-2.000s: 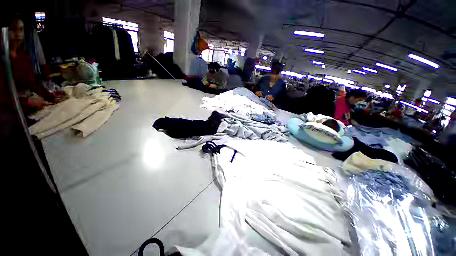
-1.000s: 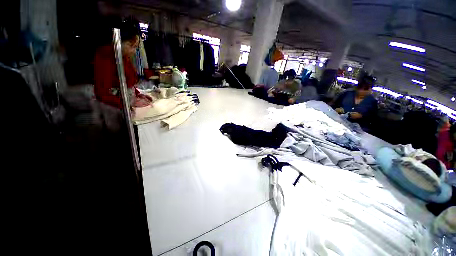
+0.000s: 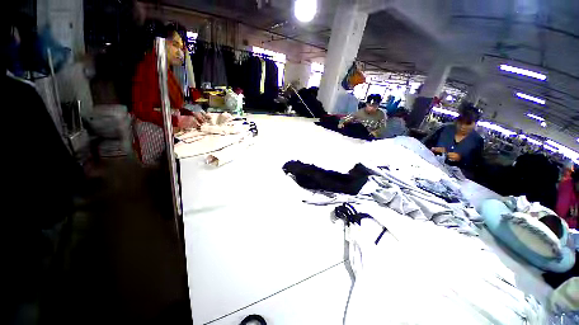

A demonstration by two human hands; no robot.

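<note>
Neither of my hands shows in the head view. A stack of white shirts (image 3: pixel 432 273) lies flat on the table (image 3: pixel 254 216), nearest in front of me, overexposed so its folds hardly show. Black hanger hooks (image 3: pixel 346 214) are bunched at its far left end. A short dark strip (image 3: pixel 381 235) lies across the white cloth beside them. The top of one more black hook (image 3: pixel 253 320) shows at the bottom edge; what it belongs to is cut off.
Black cloth (image 3: pixel 324 178) and grey garments (image 3: pixel 406 198) lie beyond the stack. A light-blue ring-shaped thing (image 3: pixel 524 235) is at the right. Beige garments (image 3: pixel 219 136) lie far left, by a person in red (image 3: pixel 149 89) beyond a pole (image 3: pixel 168 127). Two people sit across the table.
The view has swung left, so the table things sit further right and the clear bags have nearly left the picture. The near hook shows lower. The person in red is more fully visible.
</note>
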